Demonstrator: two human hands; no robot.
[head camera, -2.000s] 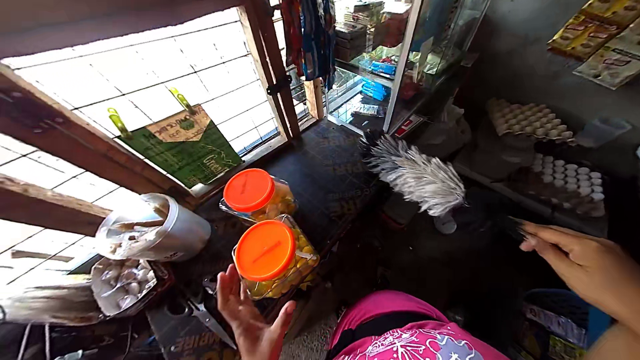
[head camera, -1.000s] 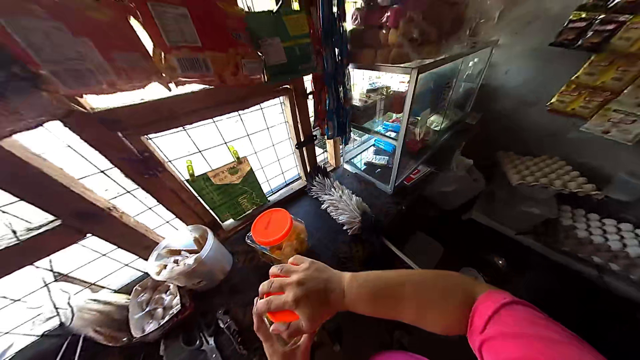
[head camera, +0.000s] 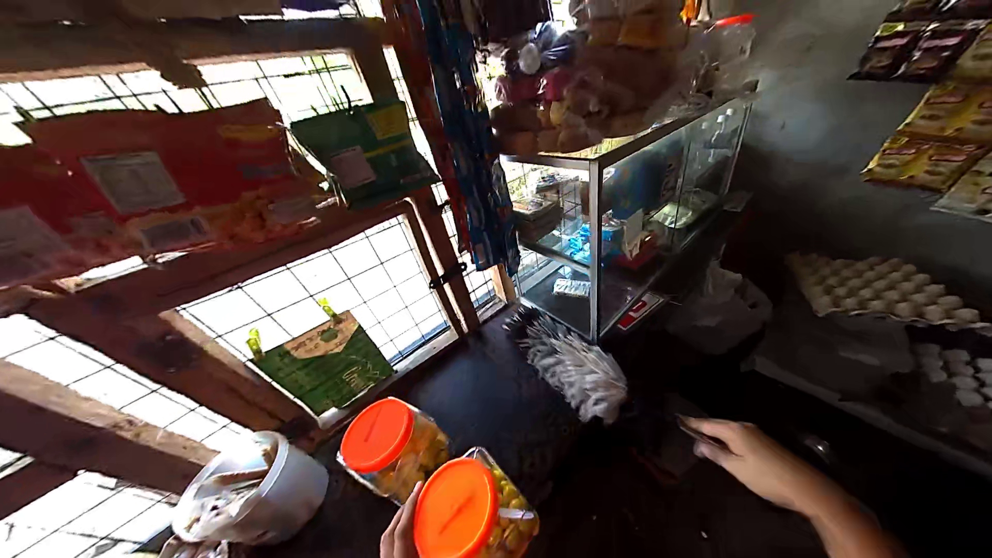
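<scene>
Two clear plastic jars with orange lids stand on the dark tabletop, filled with yellowish pieces: a rear jar and a front jar. My left hand touches the left side of the front jar, its palm mostly hidden. Out to the right, my right hand is closed on the dark handle of a feather duster. The duster's grey and white feathers rest on the tabletop before the glass case; part of its handle is lost in shadow.
A white plastic bucket stands left of the jars, below a wire-mesh window with a green packet clipped to it. A glass display case is behind the duster. Egg trays lie at right; packets hang overhead.
My right hand was at the front jar with my left a second ago; now it is at the right on the duster's handle. The view has tilted upward since the oldest frame.
</scene>
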